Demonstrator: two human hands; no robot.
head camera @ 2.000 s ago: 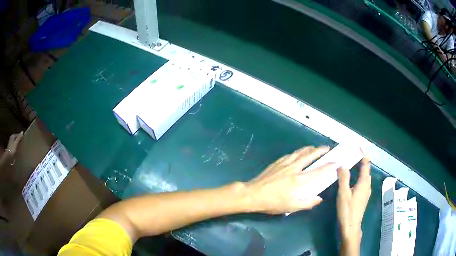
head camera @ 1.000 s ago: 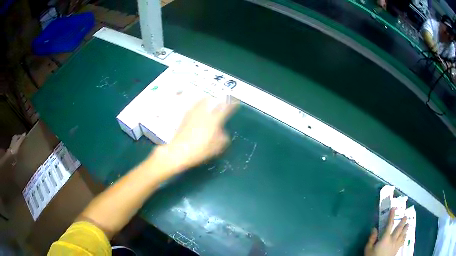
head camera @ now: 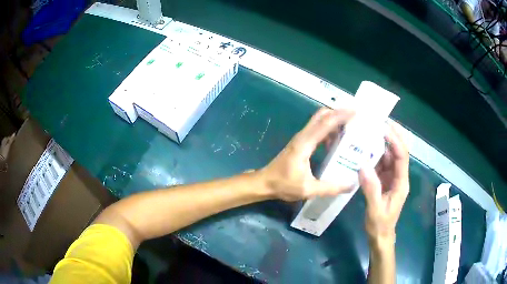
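Observation:
A long white product box (head camera: 353, 155) is held tilted over the bench, with its end flap (head camera: 379, 99) sticking up open at the far end. My left hand (head camera: 306, 158) grips its left side. My right hand (head camera: 387, 183) grips its right side, with the thumb on the printed face. A row of closed boxes (head camera: 175, 83), three side by side, lies at the upper left. Open-ended boxes (head camera: 447, 238) stand close together at the right with flaps showing.
The green bench (head camera: 222, 161) has a white edge strip (head camera: 289, 77) beside a green belt. A post (head camera: 149, 10) stands at the upper left. A brown carton (head camera: 66, 222) with a label is below the left edge. White bags or papers lie far right. A person's arm shows at the upper right.
The closed row now shows a third box. My left hand has moved from the row to the centre. My right hand has left the right-side boxes, and both hands now hold one box.

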